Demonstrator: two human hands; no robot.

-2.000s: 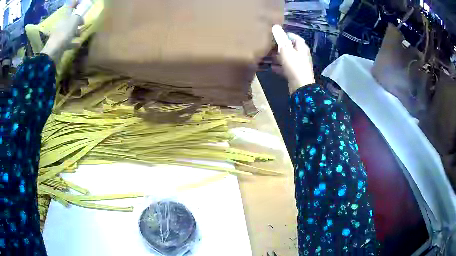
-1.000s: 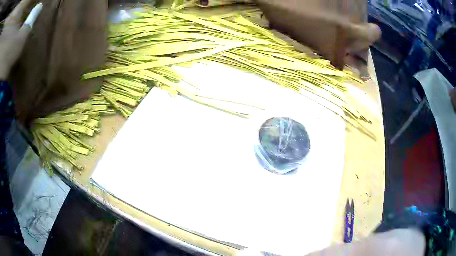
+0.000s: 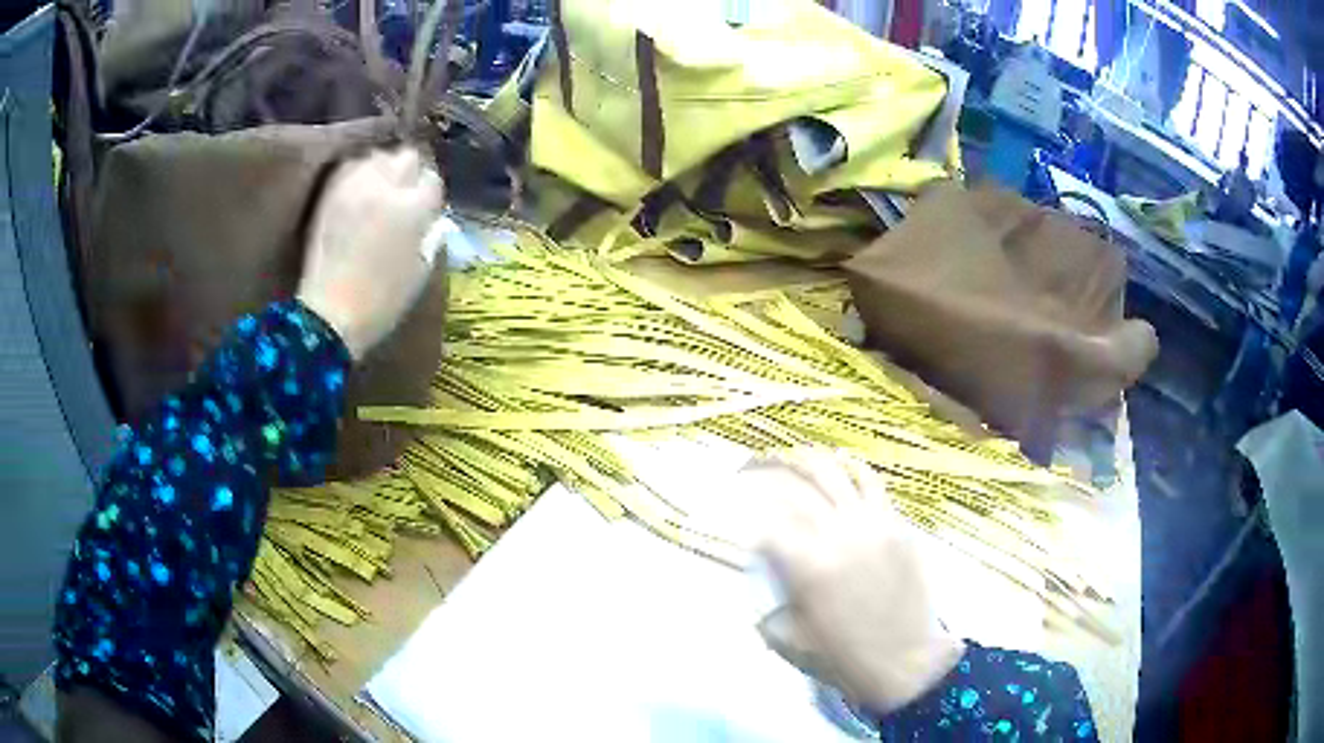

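A brown bag point(image 3: 189, 261) stands at the left of the table, with brown straps at its top. My left hand point(image 3: 370, 240) is at its upper right edge, fingers bent over and closed on it, with a white cover on a finger. My right hand point(image 3: 842, 581) is blurred over the white sheet point(image 3: 537, 624). Whether it holds anything cannot be told. The round wrapped object is not visible; the hand covers that area. A heap of narrow yellow-green strips point(image 3: 654, 363) lies behind the sheet.
Another brown bag point(image 3: 1002, 305) sits at the right rear; a blurred skin-toned or brown bump shows at its right end. A yellow bag with brown straps point(image 3: 741, 102) lies at the back. The curved table edge point(image 3: 291, 682) is at front left. A white-covered table point(image 3: 1292, 479) is far right.
The view has turned up and left. My left hand has moved onto the left bag's upper edge. My right hand has moved from the bottom edge to over the sheet.
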